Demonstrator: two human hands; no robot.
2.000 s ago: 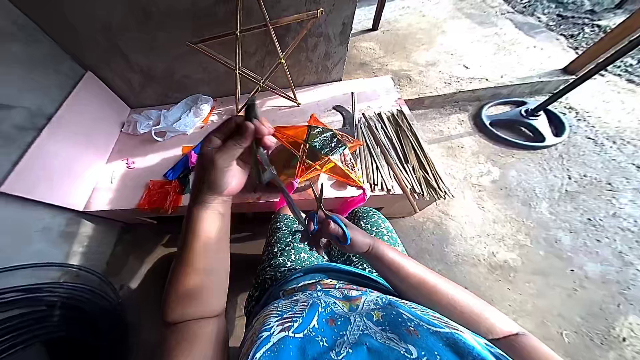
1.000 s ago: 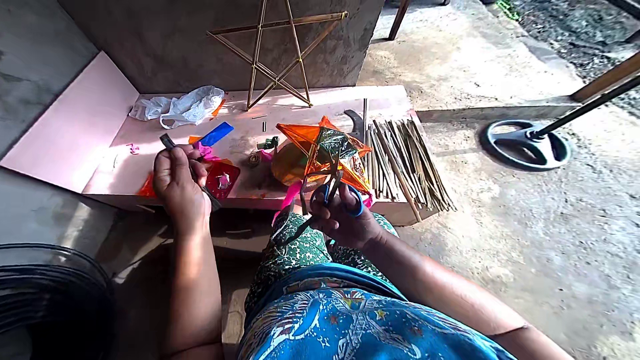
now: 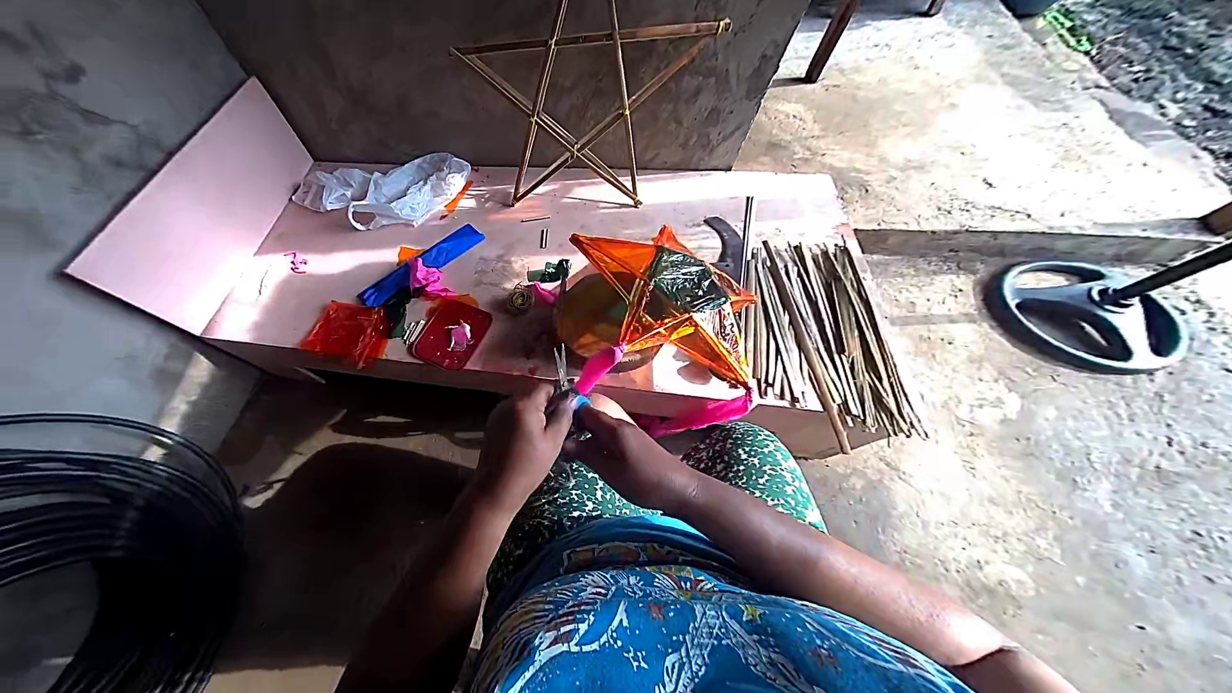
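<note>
My right hand [image 3: 626, 448] is closed on scissors [image 3: 564, 371] with blue handles, their blades pointing away from me. Against it, my left hand [image 3: 525, 433] has its fingers bent near the blades; whether it holds anything is hidden. Just beyond both hands, a star lantern [image 3: 630, 274] of orange and dark green cellophane, with pink tassels [image 3: 703, 416], lies on a round object [image 3: 587, 318] on the pink bench. Left of it are a small roll of wire or string [image 3: 520, 298], a red tray [image 3: 452, 334], folded blue film [image 3: 423, 265] and red cellophane [image 3: 346, 332].
A bare bamboo star frame [image 3: 577, 144] leans on the wall behind the bench [image 3: 789, 188]. Bamboo sticks [image 3: 828, 327] and a curved blade [image 3: 727, 245] lie to the right. A white plastic bag [image 3: 409, 188] is at the back left. Black coiled tubing [image 3: 115, 520] and a wheel-shaped base [image 3: 1088, 313] stand on the floor.
My left hand has moved from above the bench's left part to my right hand. The dark strip it held earlier can no longer be made out. The scissors have come down, nearer my lap.
</note>
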